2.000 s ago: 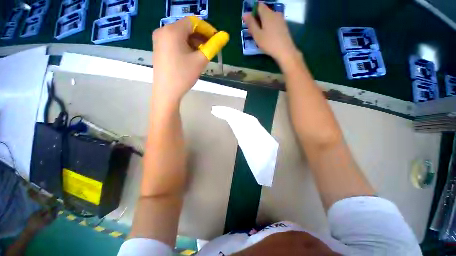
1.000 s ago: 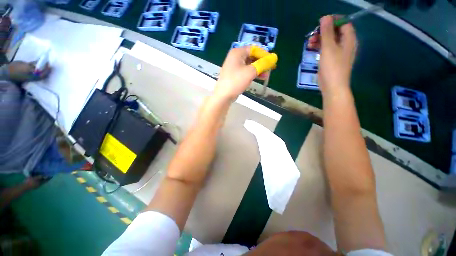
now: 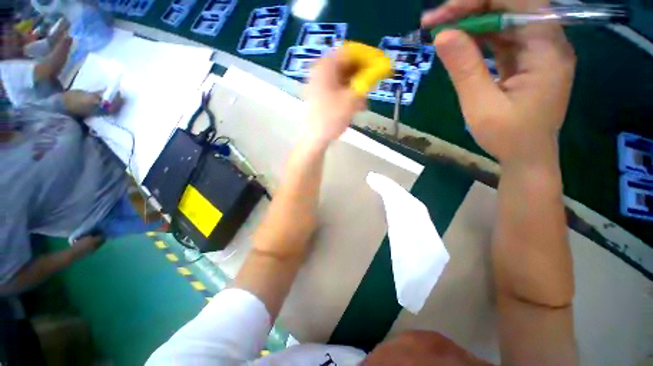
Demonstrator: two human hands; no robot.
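My right hand is raised at the upper right, gripping a slim pen-like tool with a green section, a clear or silvery rear and a dark tip pointing left. My left hand is over the belt edge, with yellow finger cots on curled fingers. It is blurred, and I cannot tell whether it pinches anything. A pair of open light-blue cases with black and white parts lies on the belt between the hands. The tool tip appears over the upper case; contact cannot be told.
More blue cases lie along the green belt. A thin greyish stick stands at its worn metal edge. On the bench are a white sheet piece and a black box with a yellow label and cables. People sit at the left beside white sheets.
The view has swung left, showing more of the neighbours. My right hand with the tool looks larger and nearer the camera. My left hand has shifted left relative to the belt edge.
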